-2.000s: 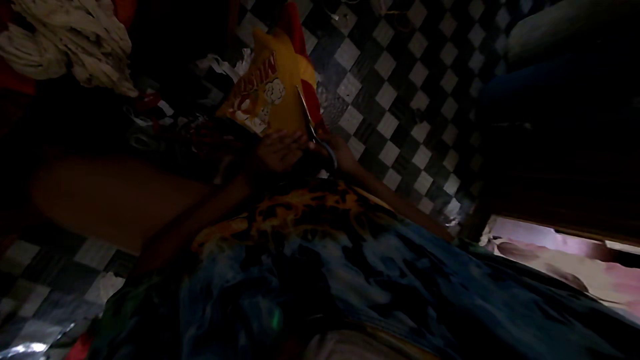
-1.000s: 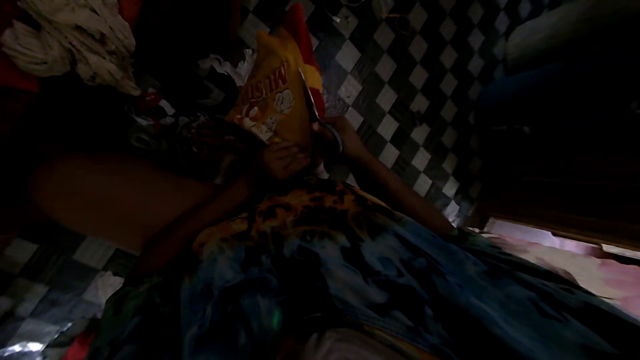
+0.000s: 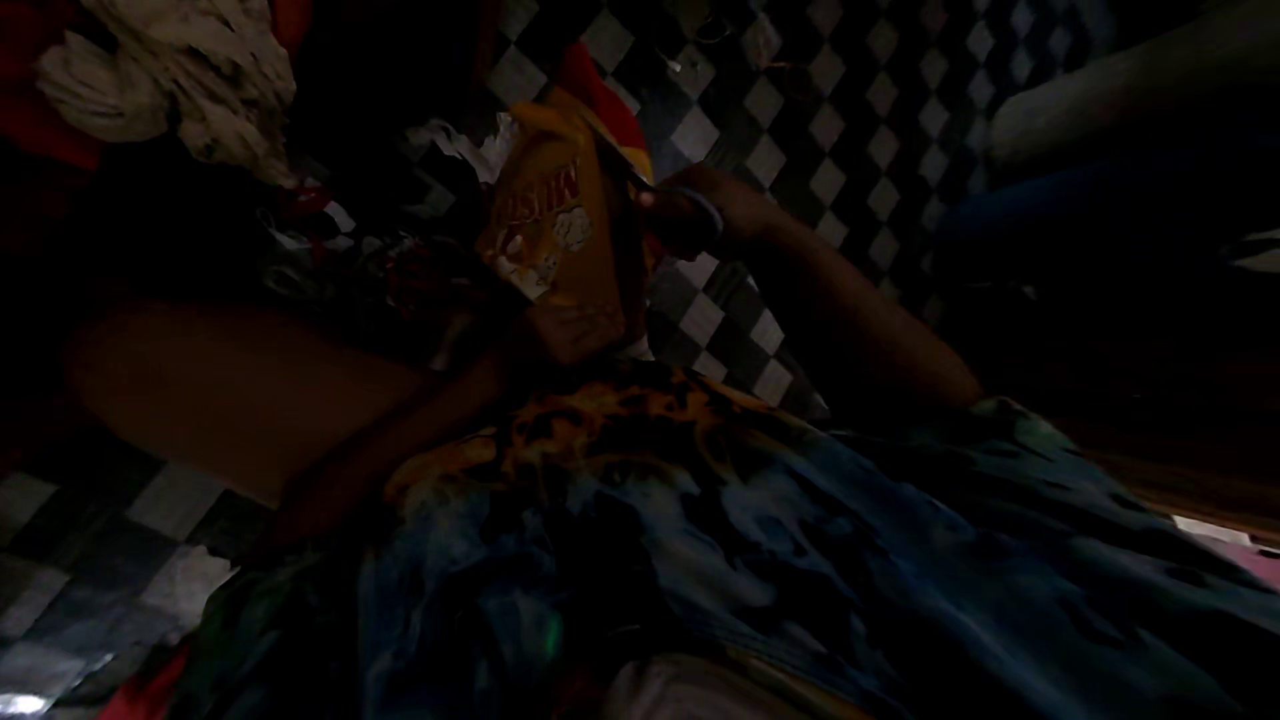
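A yellow-orange plastic packet (image 3: 565, 235) with printed writing and a red and yellow part is at the upper middle. My left hand (image 3: 572, 332) grips its near edge. My right hand (image 3: 690, 212) is at the packet's right side, closed around the handles of a pair of scissors (image 3: 712, 212). The scissors' dark blades run up and left along the packet and look to be between its yellow face and its red part. In this dim light, the exact line of the cut is hard to see.
Pale crumpled cloth (image 3: 190, 80) lies at the upper left. Loose wrappers (image 3: 320, 225) and a white crumpled piece (image 3: 470, 145) are left of the packet on the checkered floor (image 3: 770, 105). A dark piece of furniture (image 3: 1120, 340) stands at the right.
My right hand and the scissors have moved upward along the packet, away from my body. The packet's near part is spread wider, while my left hand stays near its lower edge.
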